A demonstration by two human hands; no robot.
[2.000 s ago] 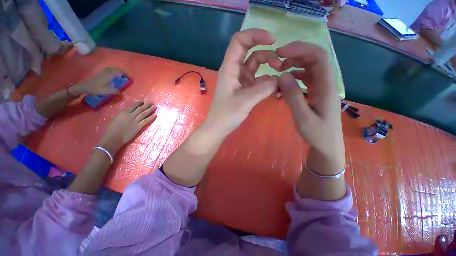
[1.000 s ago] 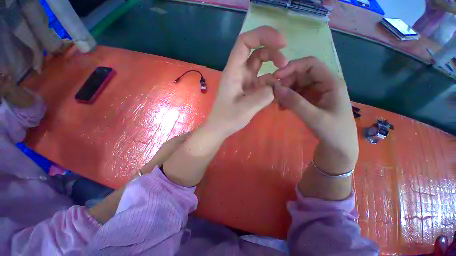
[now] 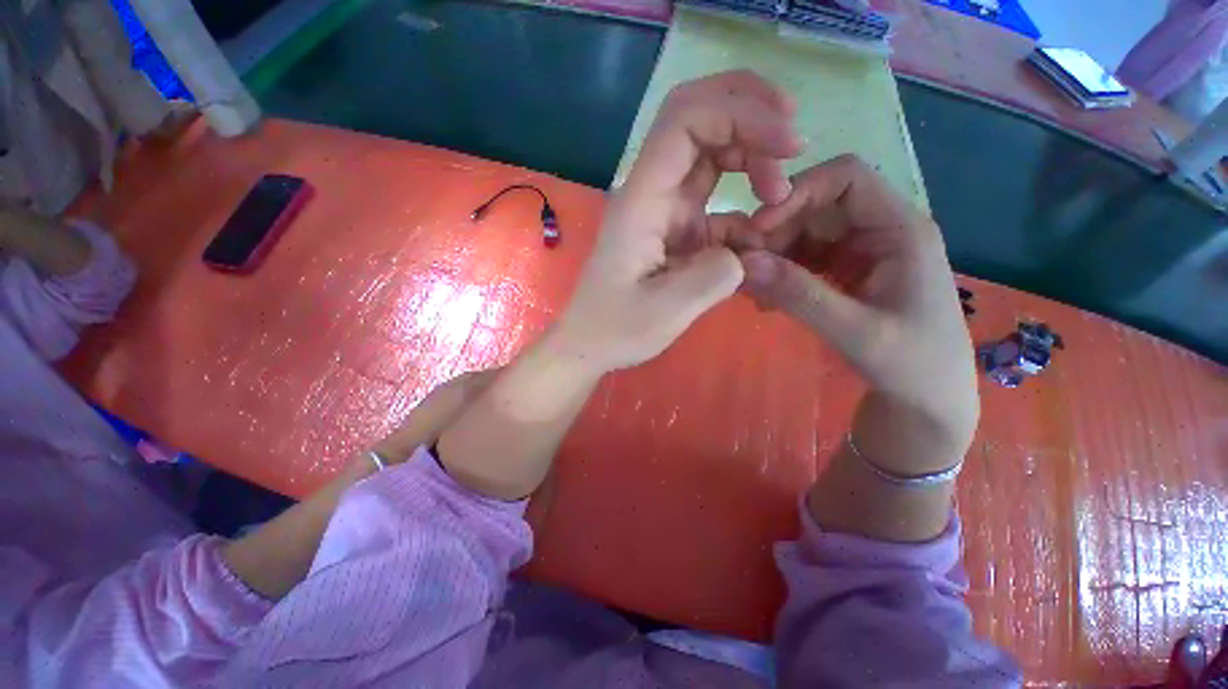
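My left hand (image 3: 660, 249) and my right hand (image 3: 875, 289) are raised over the bench, in front of the yellow board (image 3: 808, 101). The fingers of both are curled and the thumbs and fingertips meet at the middle. No object shows between them, but the fingers hide the contact point, so I cannot tell if something tiny is pinched there. A thin silver bracelet (image 3: 905, 474) is on my right wrist. A dark band shows at my left cuff.
The orange-red bench (image 3: 673, 471) holds a smartphone (image 3: 256, 222), a short cable (image 3: 548, 222) and a small connector cluster (image 3: 1021, 354). A green belt (image 3: 539, 88) runs behind. Stacked slabs (image 3: 842, 16) top the board. A neighbour's forearm (image 3: 317, 518) passes behind my left arm.
The neighbour's hand has left the smartphone, and their other arm has moved behind my left forearm. My right hand has shifted slightly right and down; my fingertips still meet.
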